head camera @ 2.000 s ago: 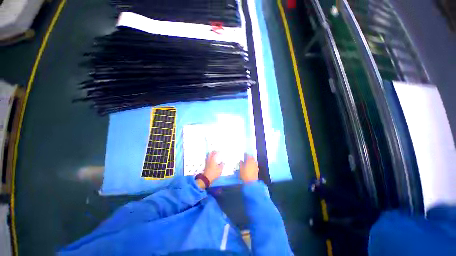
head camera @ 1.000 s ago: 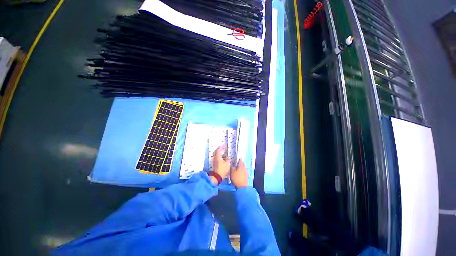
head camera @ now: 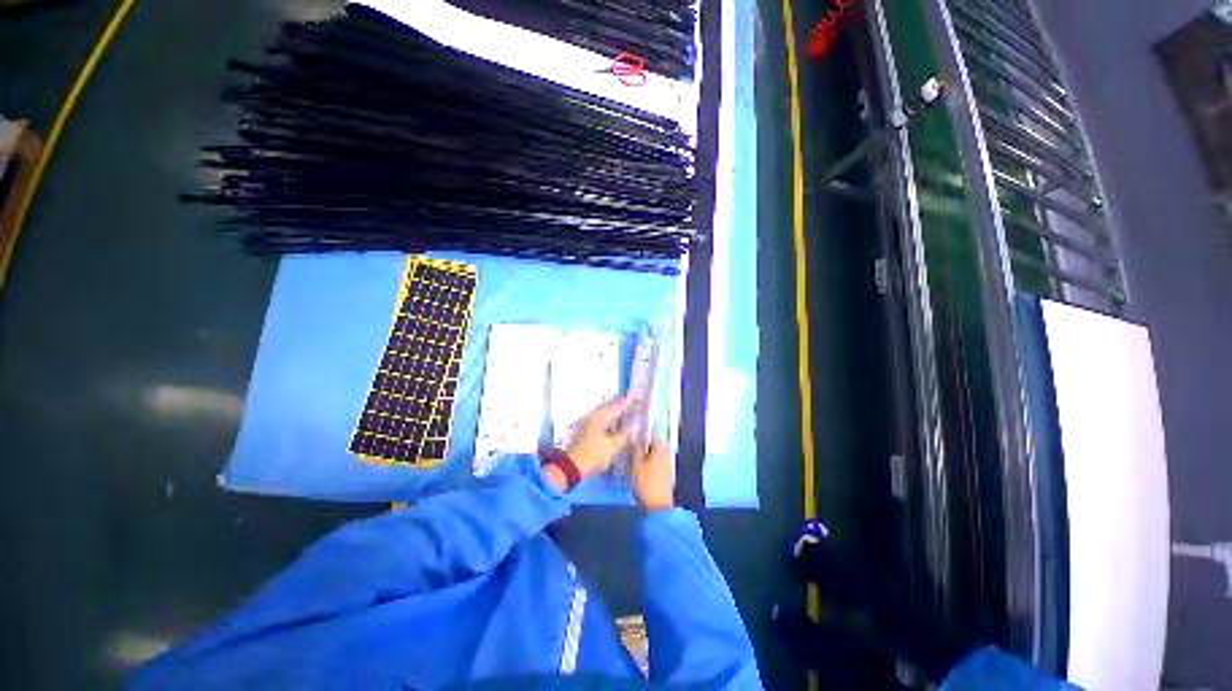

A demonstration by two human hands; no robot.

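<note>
White paper sheets (head camera: 514, 392) with small marks lie on the blue-covered table (head camera: 318, 365). At their right side a sheet (head camera: 645, 378) is raised or folded up, seen nearly edge-on. My left hand (head camera: 599, 439), with a dark red band at the wrist, holds this sheet from its left side. My right hand (head camera: 654, 475) is at its lower right end with the fingers around it. The exact finger contact is blurred. The yellow-edged dark grid pad sheets (head camera: 416, 365) lie to the left, overlapping.
Bundles of long black strips (head camera: 459, 162) cover the far part of the table, with red-handled scissors (head camera: 628, 69) on a white strip (head camera: 541, 57). To the right are a yellow floor line (head camera: 800, 270), a roller conveyor (head camera: 1000, 270) and a white unit (head camera: 1111, 486). A blue sleeve (head camera: 993, 671) shows at bottom right.
Both hands have come closer together around the right part of the sheets, which were flat and are now partly raised. The camera view has shifted.
</note>
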